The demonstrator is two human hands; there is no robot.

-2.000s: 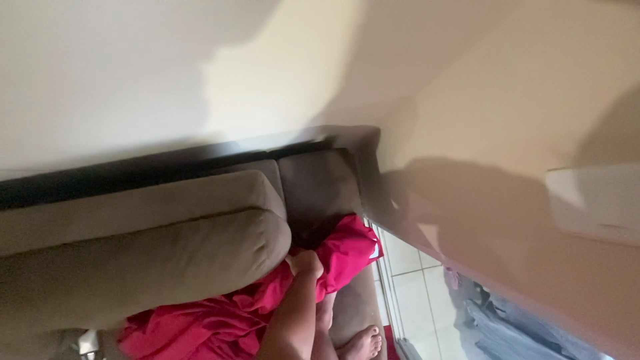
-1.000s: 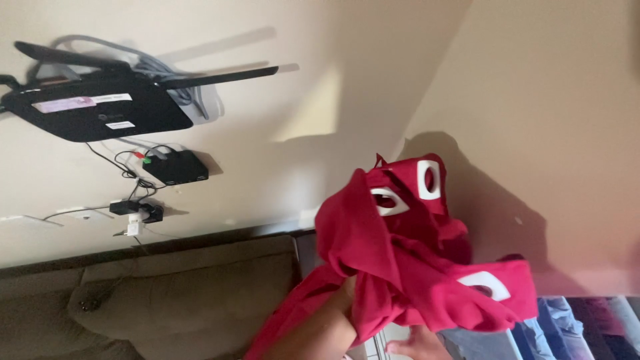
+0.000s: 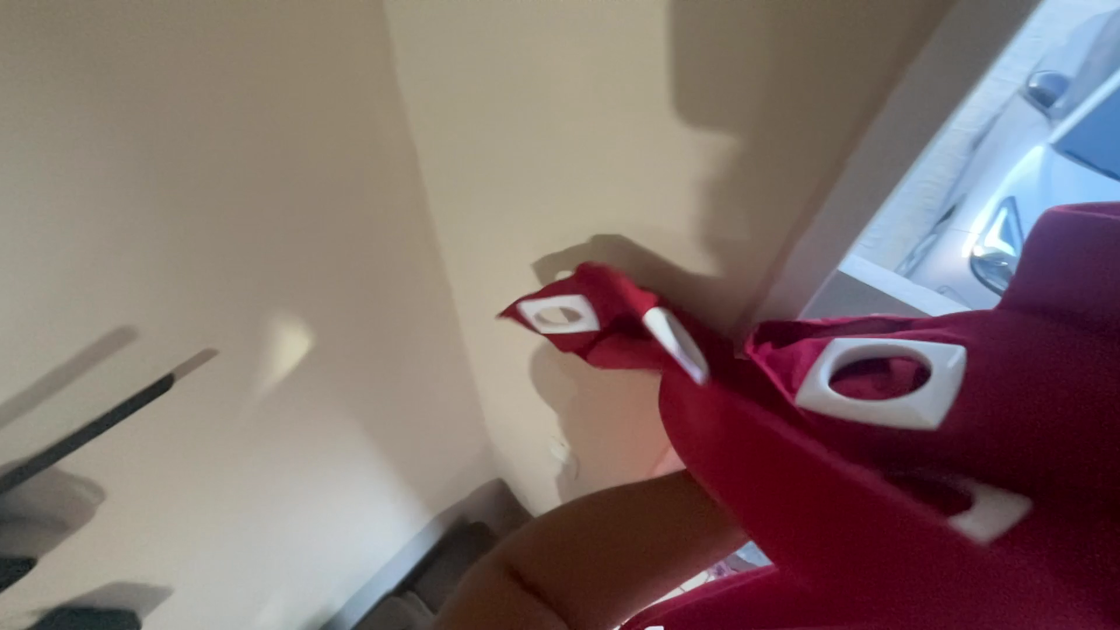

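Note:
A red curtain [image 3: 770,472] with square white plastic eyelets fills the right side, its gathered top reaching left against the wall. One eyelet [image 3: 949,376] faces the camera at the right, and another eyelet [image 3: 577,315] sits near the cloth's left tip. A bare bent arm [image 3: 604,542], which looks like my left, rises from the bottom edge and passes behind the cloth. The curtain hides the hand at its end, so its grip does not show. My right hand is not visible.
At the right, a pale window frame [image 3: 901,122] borders a view of a parked car [image 3: 1006,184]. A dark router antenna [image 3: 96,429] juts in at the left. Part of the brown sofa [image 3: 429,569] lies low near the wall corner.
The bunched curtain has come up from the sofa and now spreads across the right side near the window. Hands seen at the cloth earlier are now out of sight. The view has shifted strongly.

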